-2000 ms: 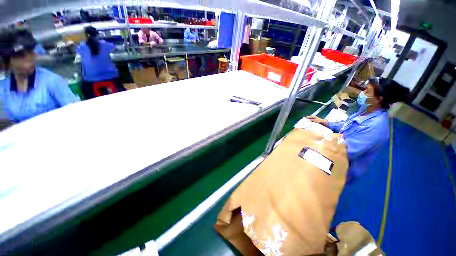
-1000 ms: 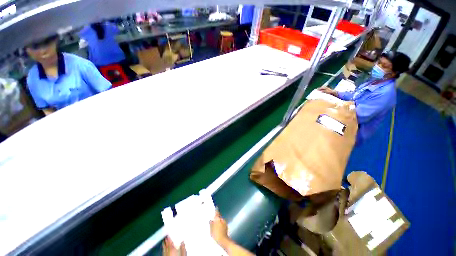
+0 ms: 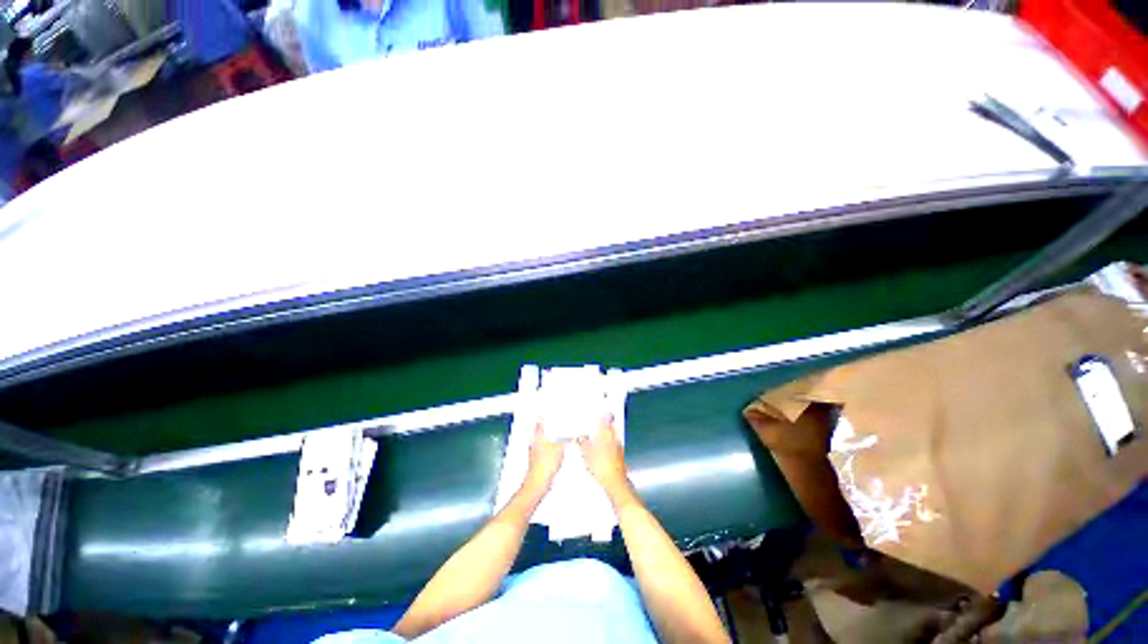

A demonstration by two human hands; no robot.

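Observation:
A stack of white die-cut paperboard blanks (image 3: 573,503) lies on the green bench ledge straight in front of me, with notched, tabbed ends at the top. My left hand (image 3: 544,463) and my right hand (image 3: 603,458) both rest on the stack, side by side, fingers pointing away from me. The image is too overexposed to tell whether the fingers grip a blank or only press on it. A smaller white pile with dark marks (image 3: 329,486) lies on the ledge to the left.
A large kraft-paper-covered carton or bag (image 3: 995,428) with clear tape and a white label lies on the right. A plastic-wrapped stack (image 3: 25,535) is at the far left. The recessed green belt (image 3: 705,340) and long white shelf (image 3: 541,151) run beyond the ledge. A red crate (image 3: 1098,63) is upper right.
The view has turned left and down to the bench. The white blanks, held up between both hands a second ago, are now down on the ledge. The smaller pile has come into view.

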